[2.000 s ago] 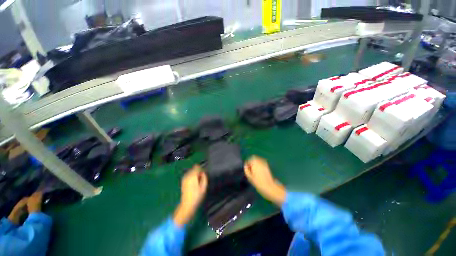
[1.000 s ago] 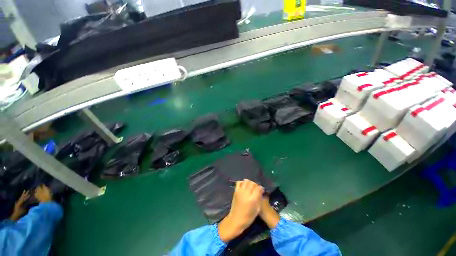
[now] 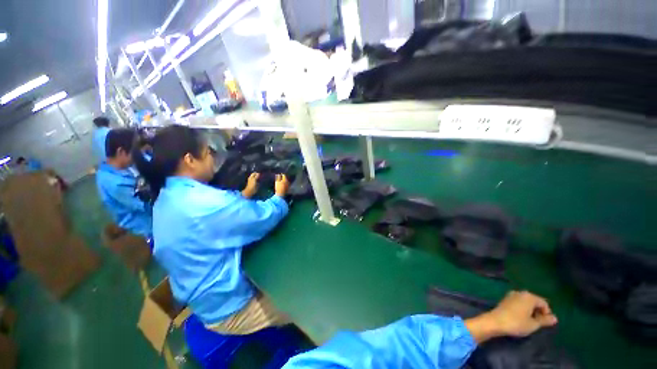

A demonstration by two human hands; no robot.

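My left hand (image 3: pixel 520 315) is at the lower right, its fingers curled, over a black plastic bag (image 3: pixel 522 353) on the green bench (image 3: pixel 317 267). Whether the fingers grip the film cannot be told. The bag's far edge shows beyond the wrist; its near part is cut off by the picture's bottom. My right hand is out of the picture. Crumpled packed bags (image 3: pixel 474 236) lie in a row across the bench beyond my hand.
A worker in a blue smock (image 3: pixel 209 230) sits at the left, hands at black bags. A metal post (image 3: pixel 313 162) supports the shelf with a white power strip (image 3: pixel 497 124) and black tray (image 3: pixel 576 76). An open carton (image 3: pixel 160 317) stands on the floor.
The view has swung left: the seated workers now show and the white boxes have left the picture. My right hand, earlier close to my left on the bag, is out of view.
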